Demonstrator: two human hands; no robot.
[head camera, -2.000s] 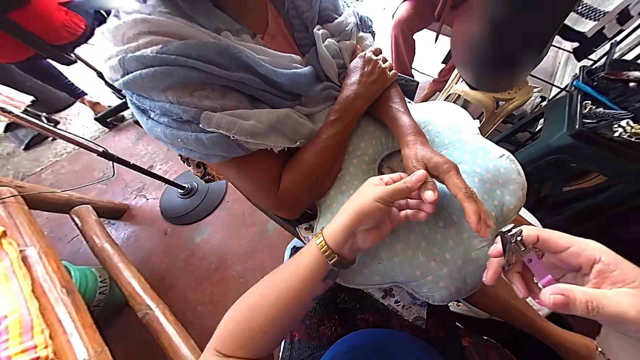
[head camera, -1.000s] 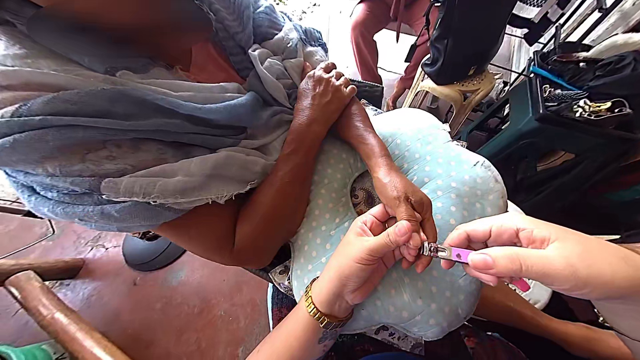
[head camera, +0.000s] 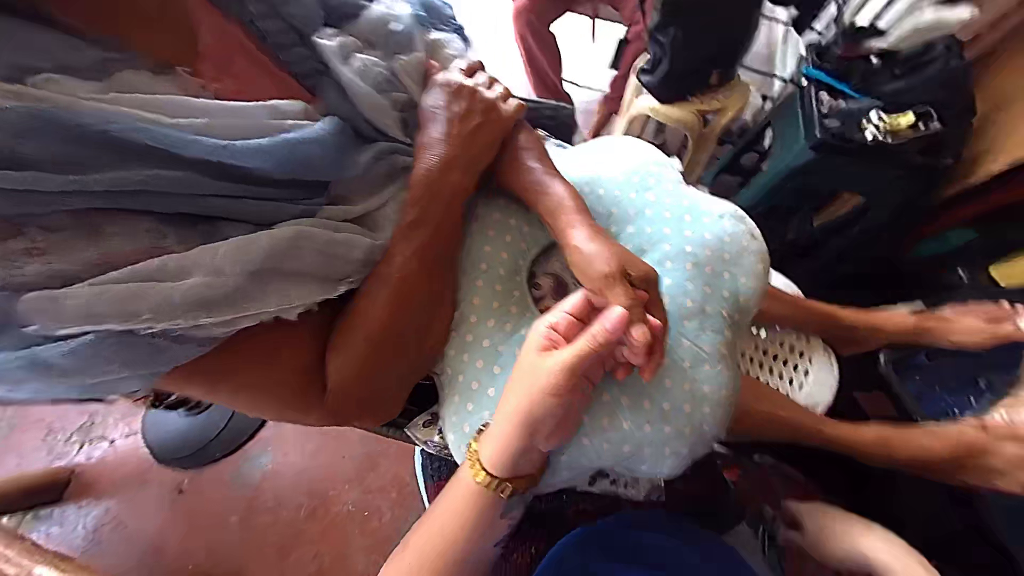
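Observation:
My left hand (head camera: 568, 360), with a gold-coloured watch (head camera: 492, 472) on its wrist, grips the fingers of a seated person's hand (head camera: 612, 268). That hand rests over a light blue, dotted, flower-shaped cushion (head camera: 688, 264) with a hole in its middle. The person's other hand (head camera: 468, 108) lies clasped around the forearm. At the lower right, my right hand (head camera: 848, 536) is low and blurred; its fingers and anything in it cannot be made out. The nail clipper with a purple part is not visible now.
The person's feet (head camera: 972, 324) extend to the right, near a white perforated shoe (head camera: 788, 368). A dark green plastic stand (head camera: 800, 152) holds small items at the upper right. Behind are a beige plastic chair (head camera: 680, 120) and another person's legs (head camera: 540, 48). A round grey base (head camera: 196, 432) stands on the reddish floor.
My left hand has come onto the person's fingers since two seconds ago and still grips them. My right hand, at those fingers with the clipper one second ago, has moved away to the lower right.

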